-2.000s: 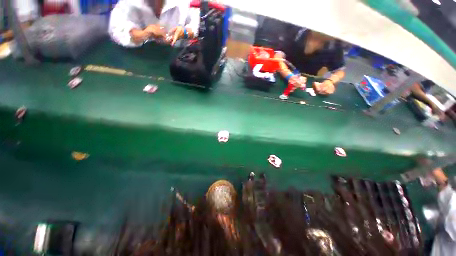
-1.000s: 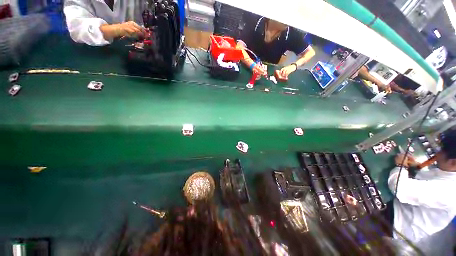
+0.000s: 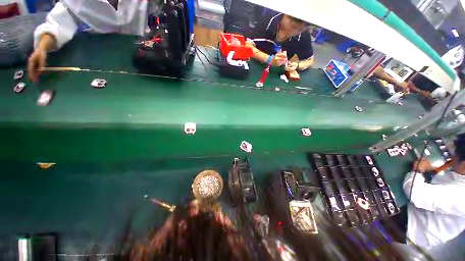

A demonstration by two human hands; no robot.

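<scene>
Neither of my hands is in view; dark hair-like strands cover the lower middle and may hide things there. A round brown-rimmed bowl point(image 3: 207, 185) with grainy silvery fill stands just above the strands. A slim tool point(image 3: 160, 204) lies on the dark green bench left of it, its right end by the strands. A black fume fan point(image 3: 242, 182) stands right of the bowl. Further right is a black soldering station point(image 3: 305, 190) with a pale sponge tray point(image 3: 303, 216) below it. A silvery solder spool on a dark base point(image 3: 24, 250) is cut off at the lower left.
A black compartment tray point(image 3: 352, 186) holds white pieces at the right. Several small board assemblies point(image 3: 246, 147) lie scattered on the green belt point(image 3: 153, 109). A small yellowish piece point(image 3: 46, 165) lies at left. People work across the belt, and a person in white point(image 3: 433, 204) sits at right.
The view has steadied and shifted slightly. The white-sleeved person across has reached out to the left, and a blurred board shows near that hand. The dark-shirted person's hands have come closer together.
</scene>
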